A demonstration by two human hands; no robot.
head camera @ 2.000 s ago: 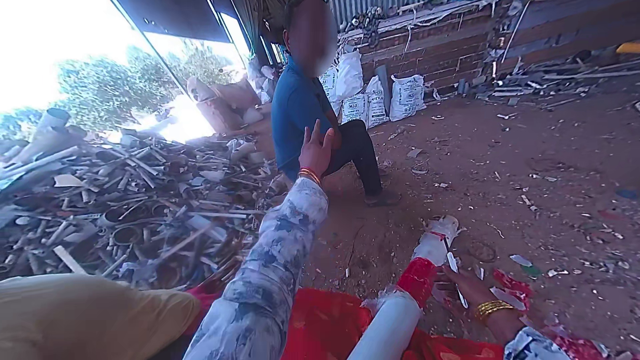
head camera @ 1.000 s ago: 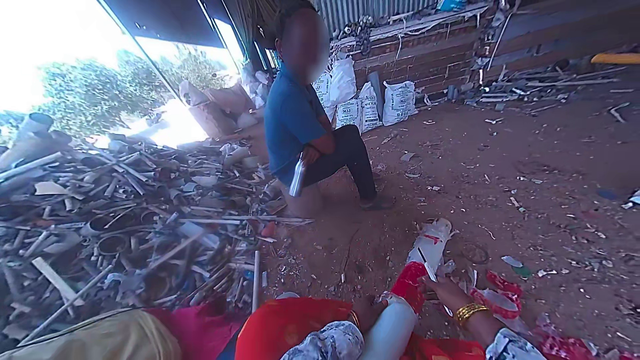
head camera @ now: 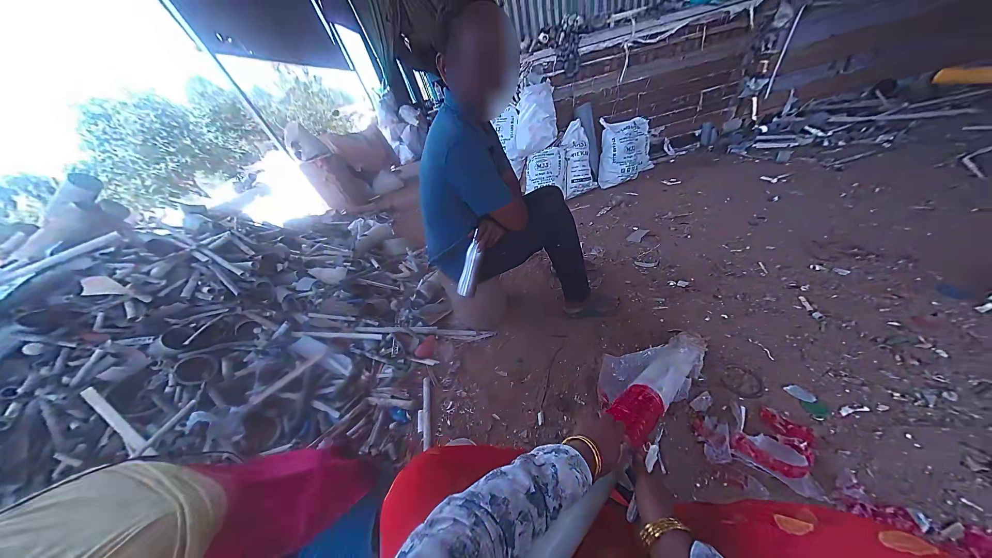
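Note:
A pale pipe [head camera: 577,518] with red wrapping [head camera: 637,411] and clear plastic film [head camera: 676,364] at its far end slants away from my lap. My left hand [head camera: 601,435], with a bangle at the wrist, is closed on the pipe's side beside the red wrapping. My right hand [head camera: 651,488], wearing gold bangles, is just to the right of the pipe, its fingers around a thin tool that is partly hidden; a pale blade-like piece shows above them.
A seated person [head camera: 465,170] holds a metal bottle [head camera: 469,267]. Pipe scraps [head camera: 232,333] are heaped at left. White sacks [head camera: 624,151] stand by the brick wall. Torn red-and-clear wrapping [head camera: 775,449] lies on the ground at right. Yellowish cloth [head camera: 116,508] is at lower left.
My left hand, raised toward the seated person two seconds ago, is now down on the pipe. The metal bottle shows in the person's hand. Clear film now spreads out at the pipe's far end.

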